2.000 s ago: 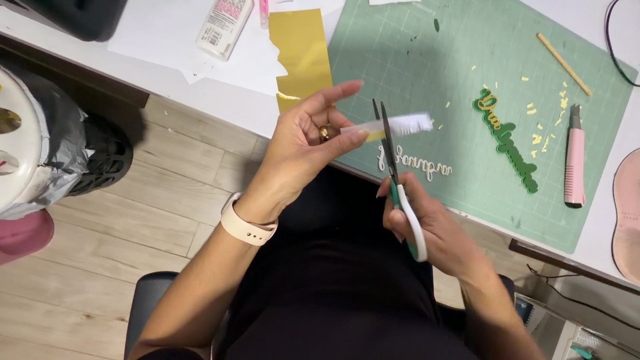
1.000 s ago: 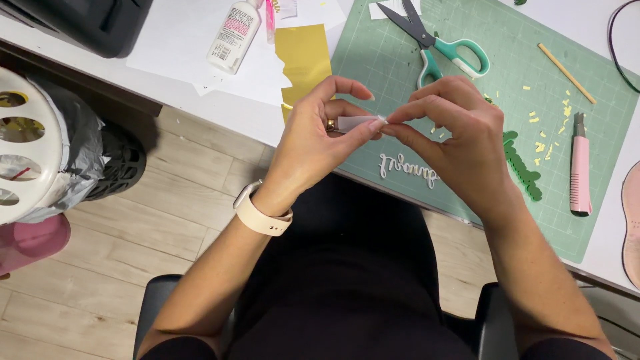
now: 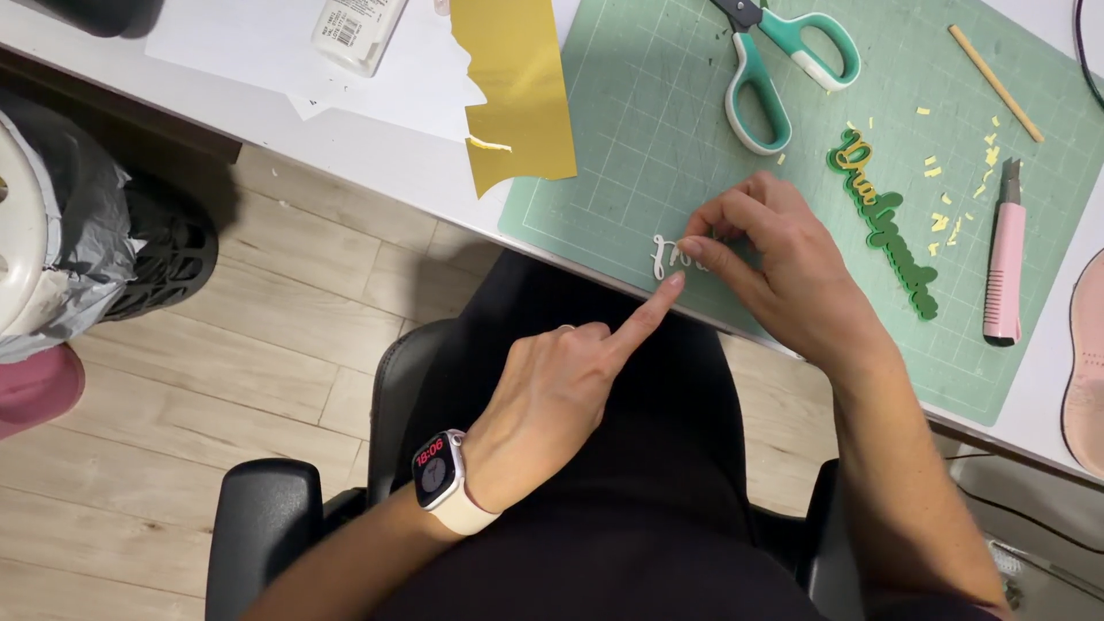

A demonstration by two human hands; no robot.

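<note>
A white cut-out script word [image 3: 660, 258] lies near the front edge of the green cutting mat [image 3: 638, 112]. My left hand [image 3: 573, 379], with a watch on its wrist, points its index finger at the lettering's lower edge. Over the right part of the word is my right hand [image 3: 768, 250], thumb and index finger pinched together; whether something small is between them is hidden. The green-backed gold lettering [image 3: 897, 241] lies to the right. Teal-handled scissors [image 3: 759, 103] rest on the mat beyond my hands.
A pink utility knife [image 3: 1005, 267], a wooden stick [image 3: 996, 82] and yellow scraps [image 3: 940, 222] lie on the mat's right side. Gold card [image 3: 522, 95] overlaps its left edge, near a white bottle [image 3: 358, 30]. A lined bin [image 3: 164, 241] stands at the left.
The white strip held a second ago is no longer visible. The scissors went from my right hand to the mat. Both hands have moved to the white lettering. The view has come closer to the mat.
</note>
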